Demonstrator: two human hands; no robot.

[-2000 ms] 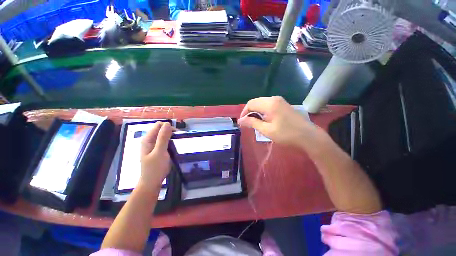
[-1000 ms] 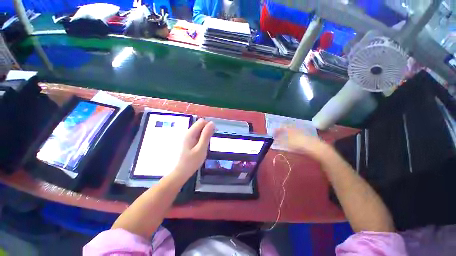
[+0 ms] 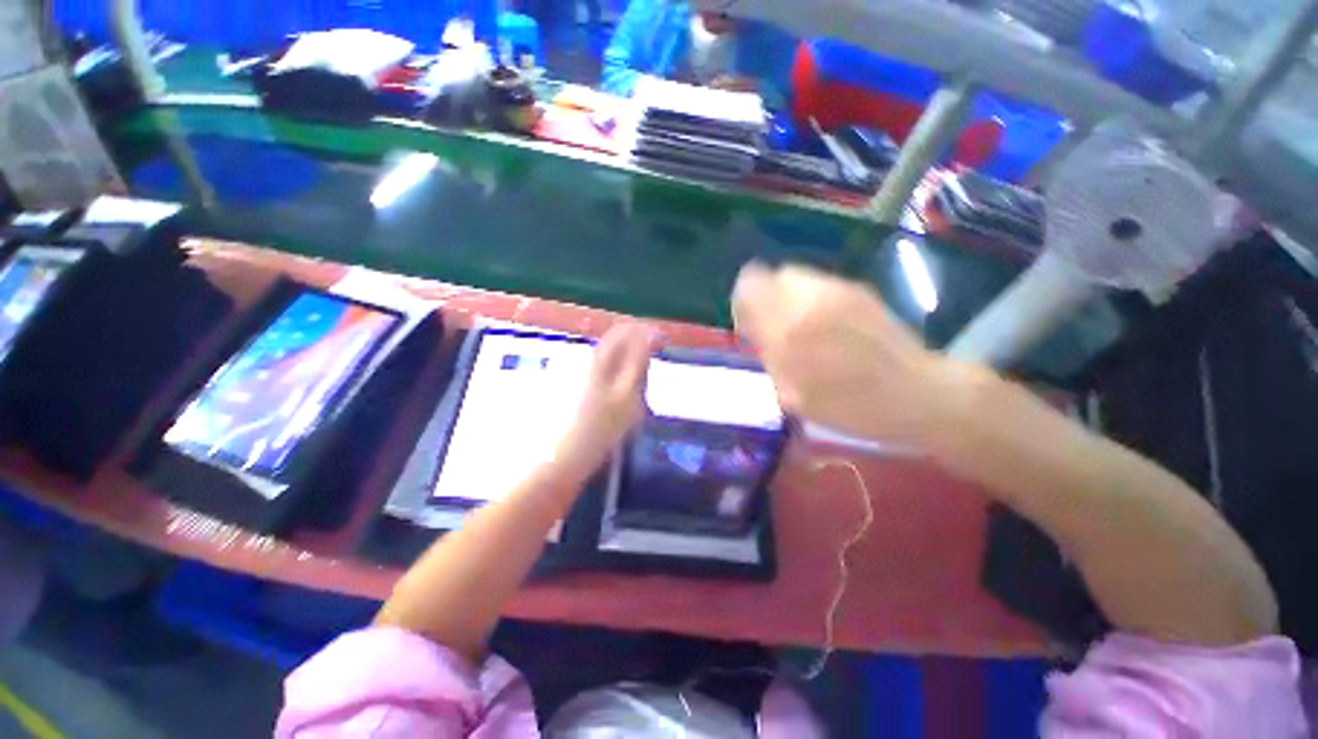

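Observation:
A tablet with a part white, part dark screen is tilted up over its black foam tray. My left hand holds its upper left edge. My right hand is blurred and raised above the tablet's upper right corner; whether it holds anything cannot be told. A thin white cord curls over the red mat right of the tablet and down towards my lap. A second tablet with a white screen lies to the left. A third tablet with a colourful screen lies in a tray further left.
A white fan stands at the right, beside black tray stacks. Another black stack is at the left. A green conveyor runs behind the red mat. A person in blue is beyond it.
The view has shifted, so the bench items sit further right. My right hand has risen from the white paper to above the tablet's corner. My left hand still holds the tilted tablet.

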